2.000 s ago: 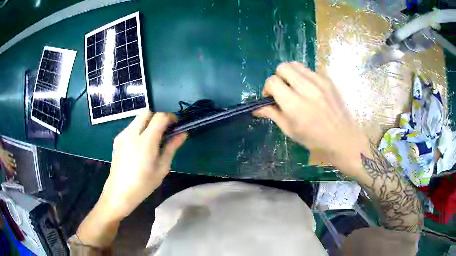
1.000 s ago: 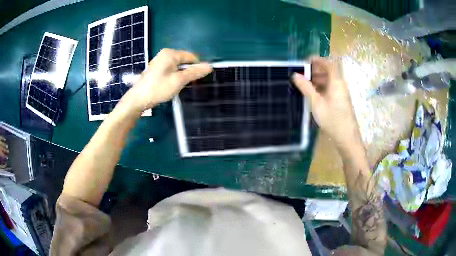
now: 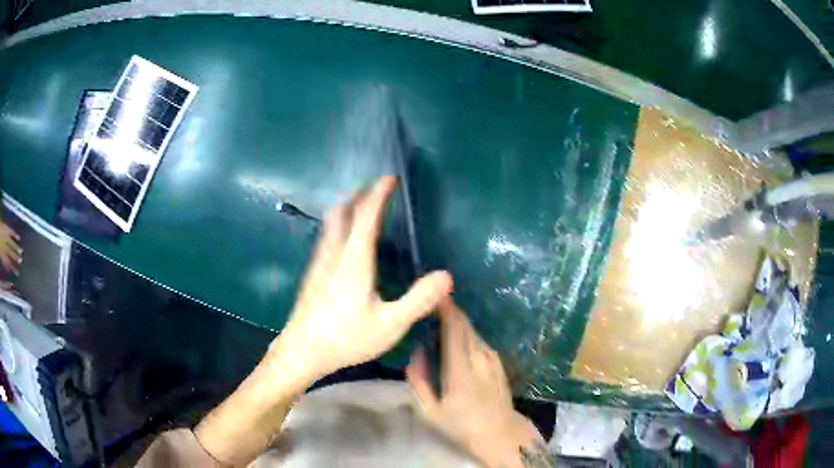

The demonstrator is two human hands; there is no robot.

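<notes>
A dark, thin solar panel [image 3: 409, 206] stands nearly edge-on to the camera and is blurred, so its faces hardly show. My left hand [image 3: 352, 306] is around its near-left part, fingers on the left side and thumb across to the right. My right hand [image 3: 471, 384] grips its near end, low in the picture, and is partly blurred. A small cable plug [image 3: 290, 210] lies on the green bench left of my left hand, its cord running toward the hand.
Another solar panel [image 3: 137, 142] lies over a dark plate at left. A panel edge [image 3: 532, 5] shows beyond the pale rail [image 3: 439, 32]. At right are the glue-catch board [image 3: 631, 302], glue gun [image 3: 741, 219] and printed cloth [image 3: 745, 366]. A person's hand [image 3: 9, 249] shows at far left.
The panel held face-up in both hands has left that spot, and a panel edge shows beyond the rail. The larger panel at left is gone from its place. My hands are closer together and lower.
</notes>
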